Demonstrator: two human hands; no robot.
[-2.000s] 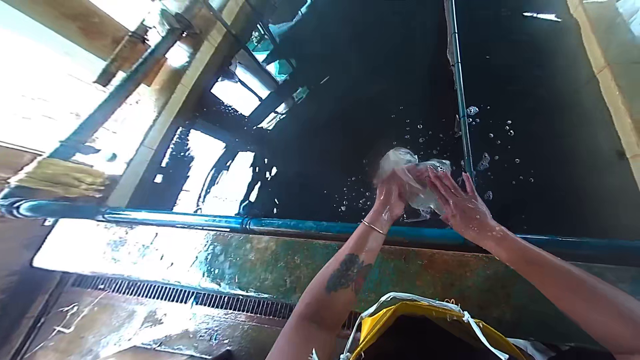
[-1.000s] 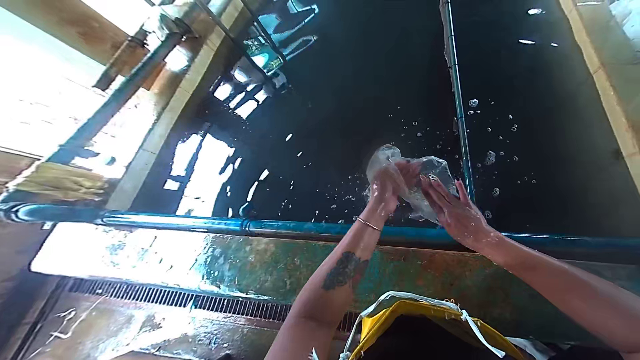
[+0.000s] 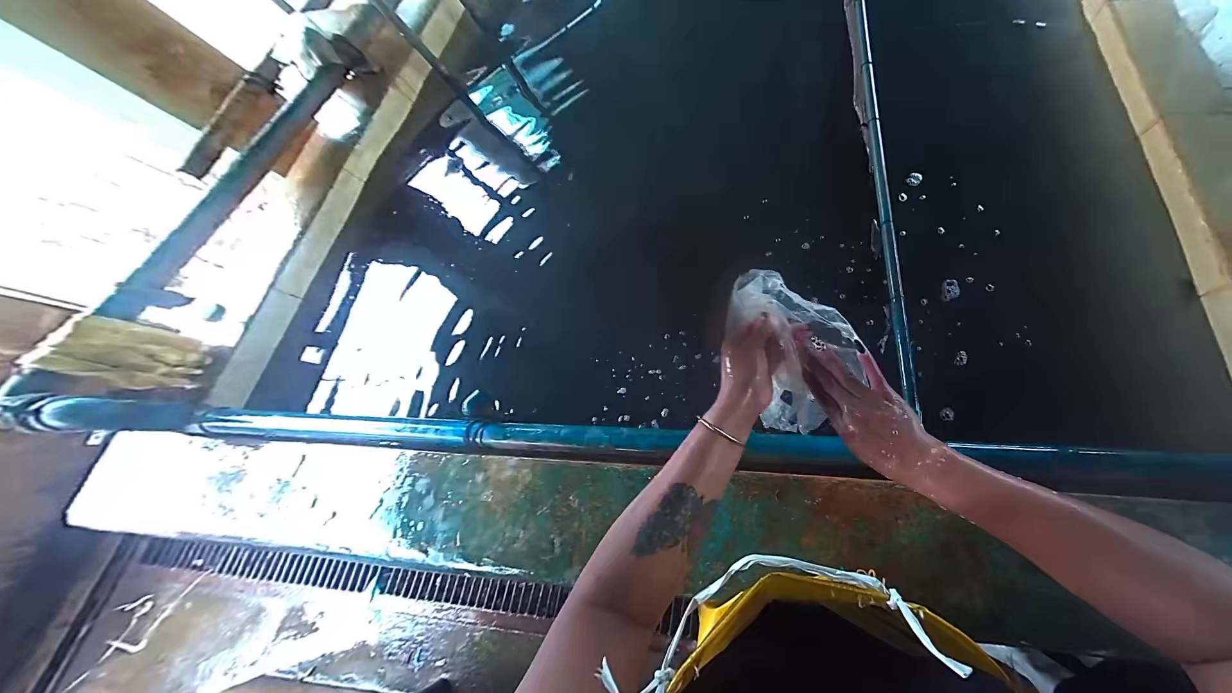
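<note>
A wet, clear plastic bag (image 3: 799, 313) is between my two hands, low over dark water (image 3: 674, 173) in a tank. My left hand (image 3: 751, 361), with a thin bangle at the wrist, grips the bag's left side. Against its right side lies my right hand (image 3: 866, 404), fingers extended and pressed on the film. Parts of the left fingers are behind or under the plastic. Whether the bag's lower edge touches the water, I cannot tell.
A blue pipe (image 3: 577, 438) runs along the near tank wall, and a thinner blue pipe (image 3: 881, 192) crosses the water. Tiled rims (image 3: 318, 231) edge the sides. Below lie a wet ledge (image 3: 539, 500) and a floor grate (image 3: 337, 570). A yellow apron (image 3: 751, 616) is at my body.
Both hands stay near the same place while the bag shifts shape between them. The reflections and bubbles on the water have changed.
</note>
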